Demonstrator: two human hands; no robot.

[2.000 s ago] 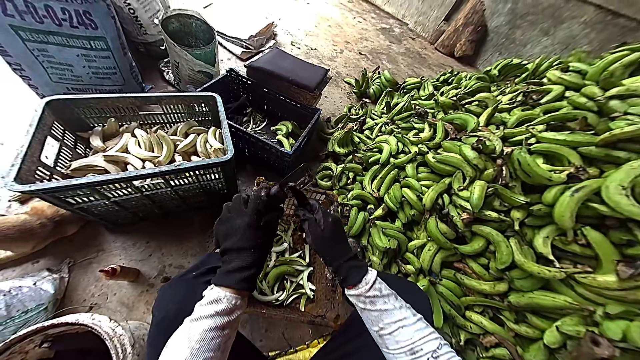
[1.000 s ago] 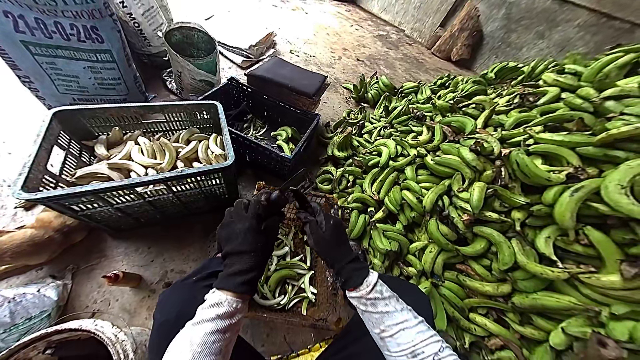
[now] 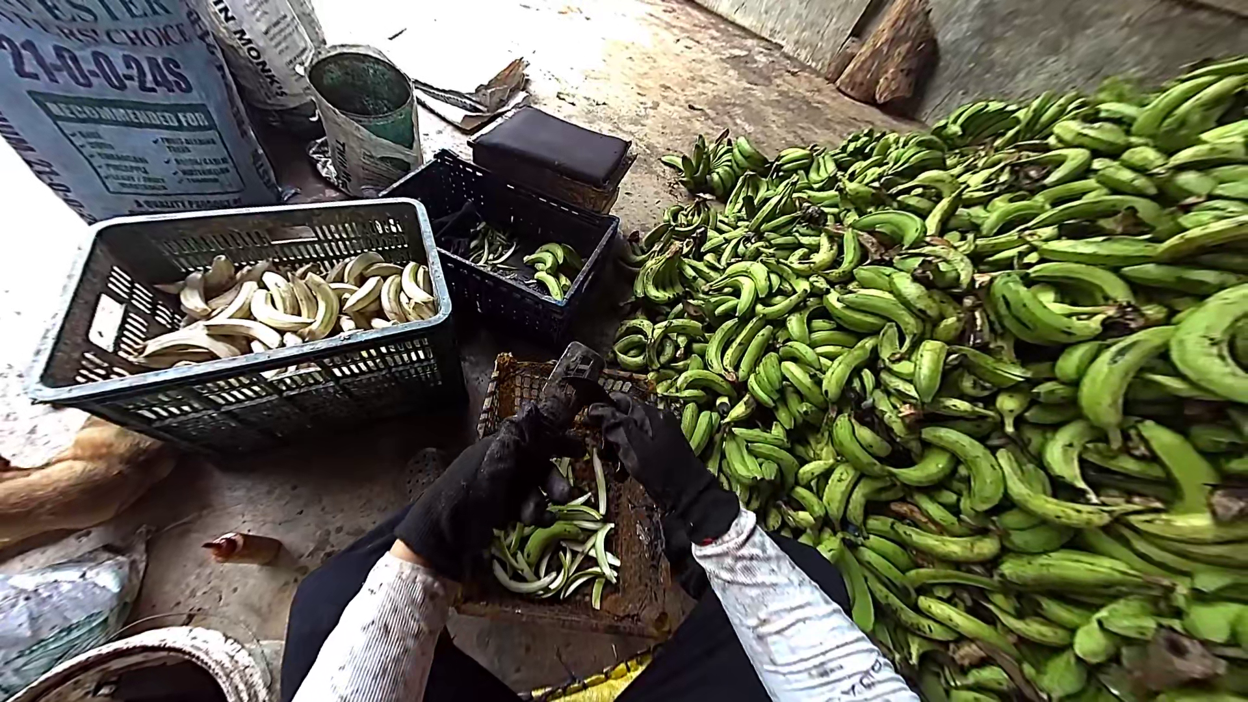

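My left hand (image 3: 483,487), in a dark glove, is closed around a dark, blocky object (image 3: 577,369) that I cannot name for certain. My right hand (image 3: 653,444), gloved too, meets it with bent fingers; what it grips is hidden. A strip of green peel (image 3: 599,483) hangs just below the hands. Under them, a brown crate (image 3: 634,556) between my legs holds green peel strips (image 3: 561,556). Peeled plantains or green bananas (image 3: 292,307) lie in the large dark crate (image 3: 258,361) at left. Unpeeled green ones (image 3: 877,322) form a big heap at right.
A smaller dark crate (image 3: 585,283) with a few green fruits stands ahead, beside a dark padded block (image 3: 551,144). Behind are a bucket (image 3: 366,117) and sacks (image 3: 127,97). At left lie an animal's tan leg or body (image 3: 78,483), a small bottle (image 3: 244,548) and a round tub (image 3: 185,653).
The dark object at my left hand now points up and shows more plainly. A strip of peel now hangs below my hands. Both hands remain over the brown crate.
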